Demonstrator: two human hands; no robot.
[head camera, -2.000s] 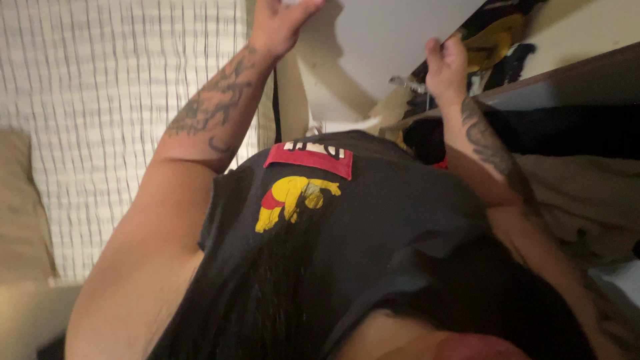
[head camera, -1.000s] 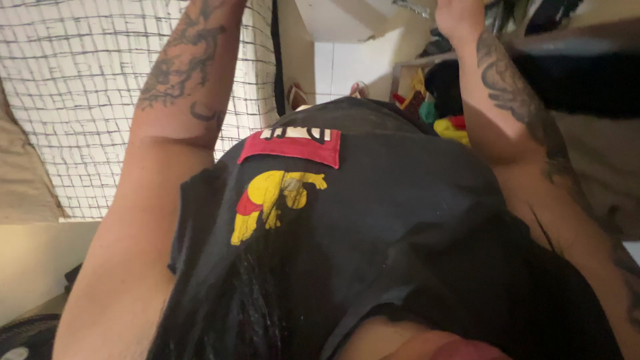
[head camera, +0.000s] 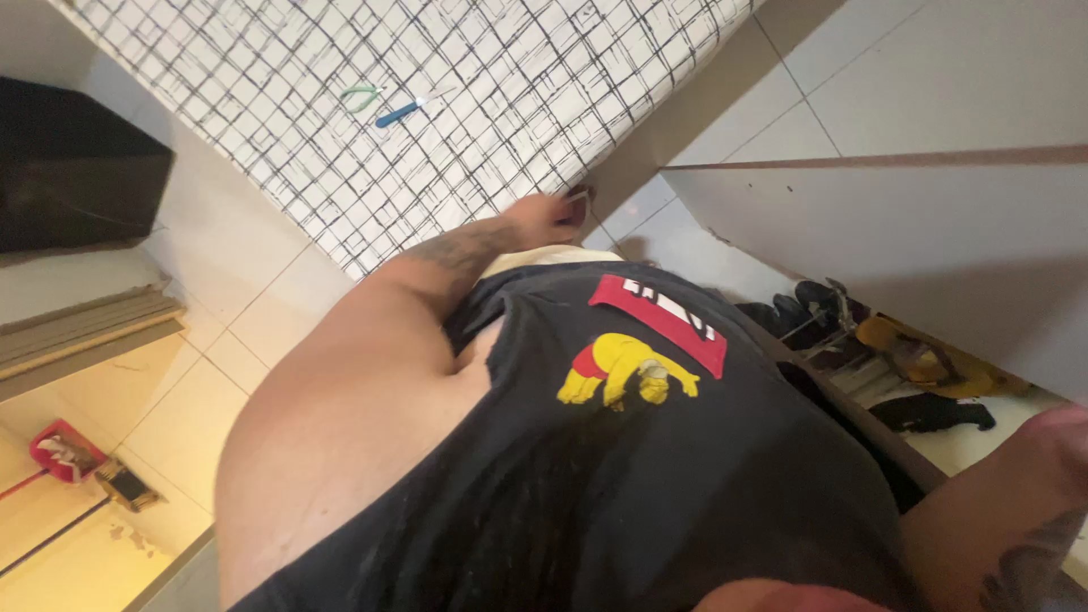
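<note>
My left hand (head camera: 548, 217) is blurred beside my waist, at the near edge of a bed or table covered with a black-and-white checked cloth (head camera: 510, 110). A dark reddish item shows next to its fingers; whether it is held cannot be told. On the cloth lie small green-handled pliers or cutters (head camera: 363, 97) and a blue-handled tool with a thin, pale blade (head camera: 408, 110), side by side. My right hand (head camera: 1058, 429) is cut off by the right edge, near a black item (head camera: 931, 414) on a pale surface; its fingers are mostly hidden.
A large white panel (head camera: 892, 246) stands at the right, with dark shoes (head camera: 812, 310) and a yellow item (head camera: 935, 357) below it. At the left are a black box-like object (head camera: 76, 170), a red dustpan (head camera: 66, 450) and a broom head (head camera: 127, 484) on the tiled floor.
The view has turned strongly, bringing the two tools on the cloth into sight. Both forearms reached forward earlier; now my left hand is close to my waist and my right hand is off to the side.
</note>
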